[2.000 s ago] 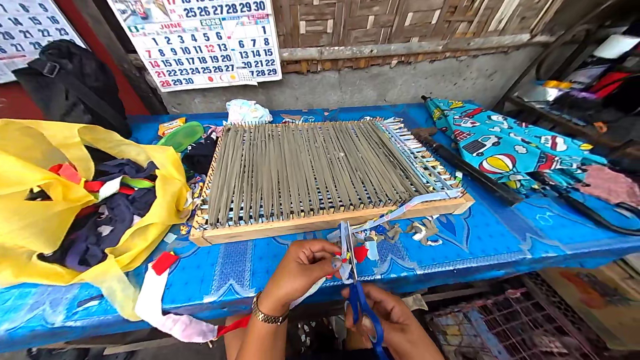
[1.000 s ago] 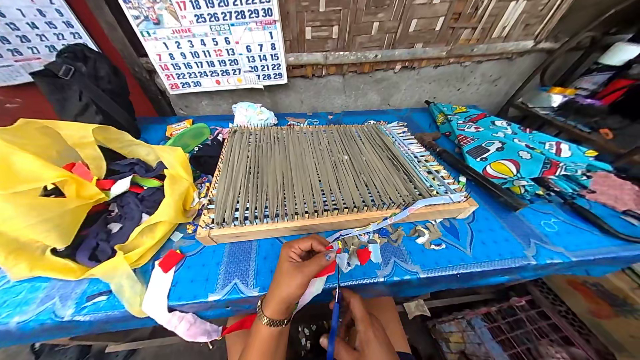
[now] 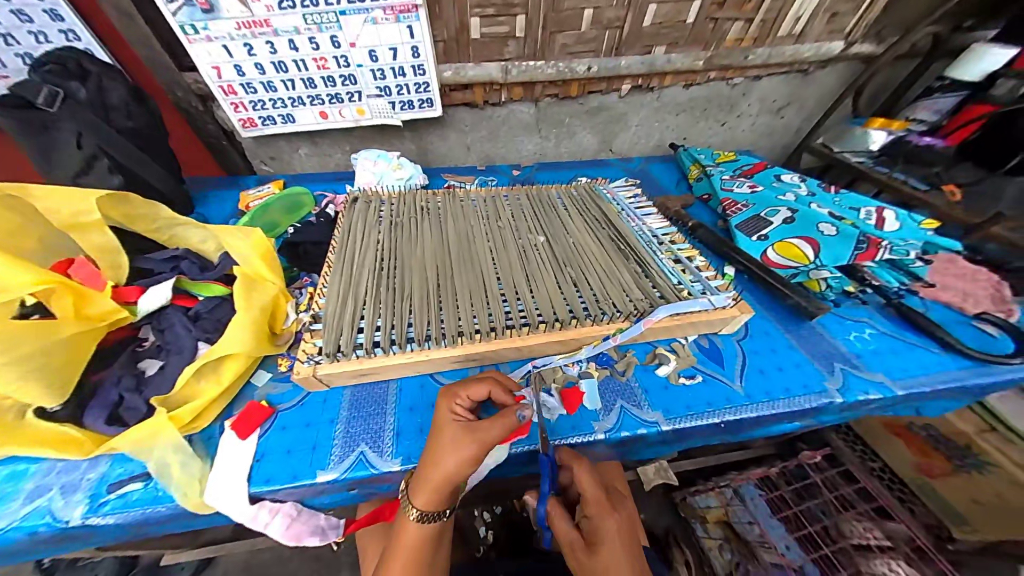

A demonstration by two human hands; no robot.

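Note:
A pair of blue-handled scissors (image 3: pixel 547 480) is in my right hand (image 3: pixel 588 512), its blades pointing up toward the table's front edge. My left hand (image 3: pixel 480 416), with a watch at the wrist, pinches the end of a fabric strip (image 3: pixel 518 432) right beside the blades. Just behind my hands lies a wooden frame loom (image 3: pixel 512 352) with rows of nails, strung with grey-brown fabric loops (image 3: pixel 480 264). A pale printed strip (image 3: pixel 640 324) runs from the loom's right front corner down toward my left hand. Small cloth scraps (image 3: pixel 572 398) lie next to the blades.
At the left a yellow bag (image 3: pixel 264 280) holds dark cloth; a white and red strip (image 3: pixel 240 472) hangs over the table edge. To the right lie a hammer (image 3: pixel 744 264) and a folded patterned umbrella (image 3: pixel 800 216). A wire crate (image 3: pixel 808 512) stands below right.
The scissors have moved at the strip: their blades were up by the cloth two seconds ago, lower one second ago, and are now up beside my left fingers again.

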